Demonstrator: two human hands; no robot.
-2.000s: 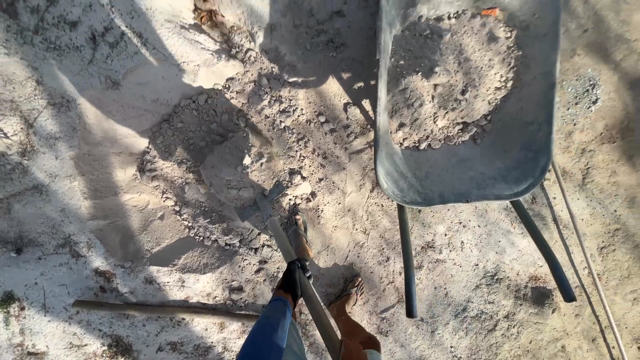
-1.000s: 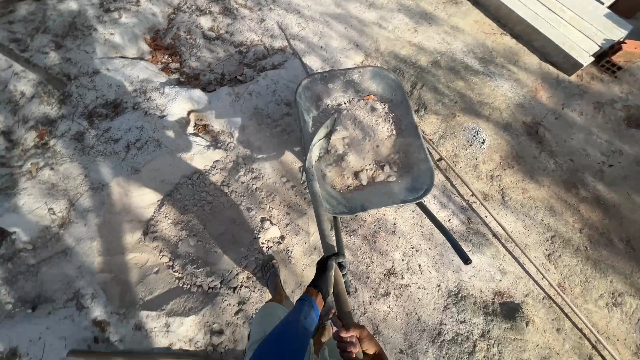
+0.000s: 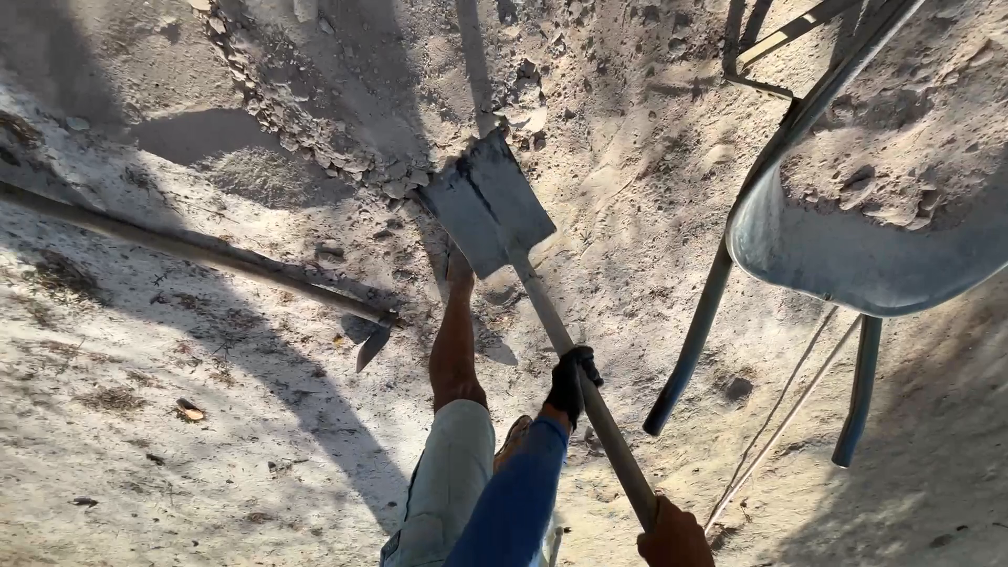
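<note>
A square-bladed shovel (image 3: 490, 206) reaches forward from my hands, its flat metal blade at the edge of loose, broken soil (image 3: 346, 161). My left hand (image 3: 573, 382), in a black glove below a blue sleeve, is closed around the middle of the wooden handle. Farther back, my right hand (image 3: 673, 535), bare, grips the handle's rear end at the bottom of the view. To the right stands a metal wheelbarrow (image 3: 874, 279) with a heap of grayish soil (image 3: 906, 157) in its tray. My legs show just left of the shovel handle.
A hoe (image 3: 236, 266) with a wooden handle lies on the ground at the left, its blade near my leg. The wheelbarrow's two handles (image 3: 697, 339) point toward me on the right. A thin pole (image 3: 780, 425) lies beneath and beside them.
A second ago the shovel blade was over the wheelbarrow's tray; now it is at the ground to the left of it. Both hands have stayed on the handle. The view has shifted strongly.
</note>
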